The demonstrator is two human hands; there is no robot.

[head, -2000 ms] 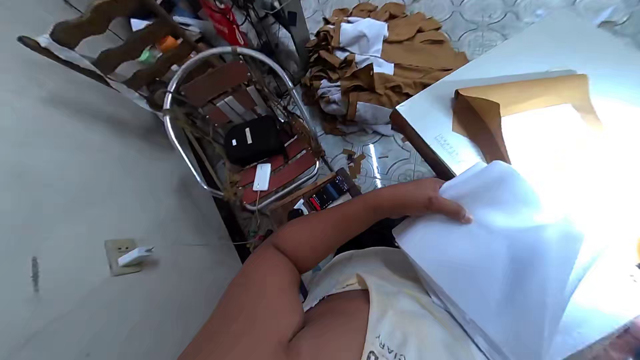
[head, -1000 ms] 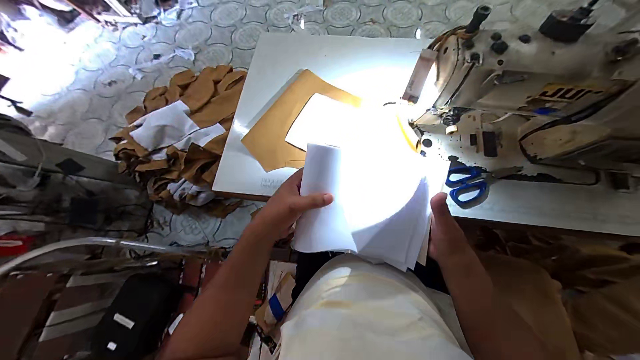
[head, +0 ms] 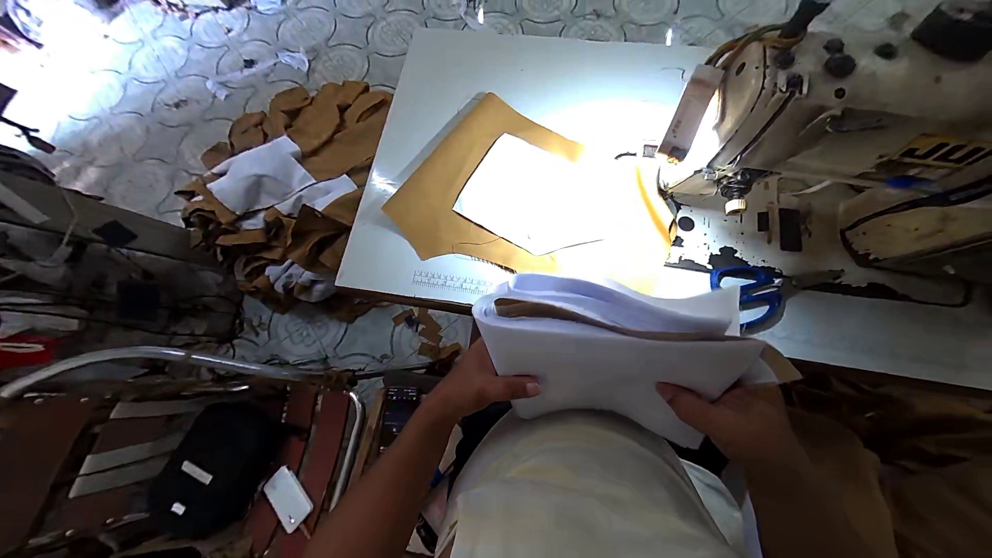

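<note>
Both hands hold a folded stack of white sheets (head: 612,364) in front of my torso, at the table's near edge. My left hand (head: 496,384) grips its left side, thumb on the front. My right hand (head: 717,415) grips the lower right side. Brown material shows between the layers and at the right corner. Beyond the stack, a tan fabric piece (head: 442,182) with a white piece (head: 504,186) over it lies on the white table (head: 542,66). Blue-handled scissors (head: 748,298) lie just right of the stack, beside the sewing machine (head: 775,147).
A heap of brown and white fabric pieces (head: 310,147) lies on the floor left of the table. At lower left, a slatted chair (head: 302,457) holds a black case (head: 221,465) and a white object (head: 287,498). Brown fabric (head: 922,457) hangs at lower right.
The view has swung right since the first frame, where the machine was not visible. The white stack, lying flatter one second ago, is now folded and raised upright between both hands.
</note>
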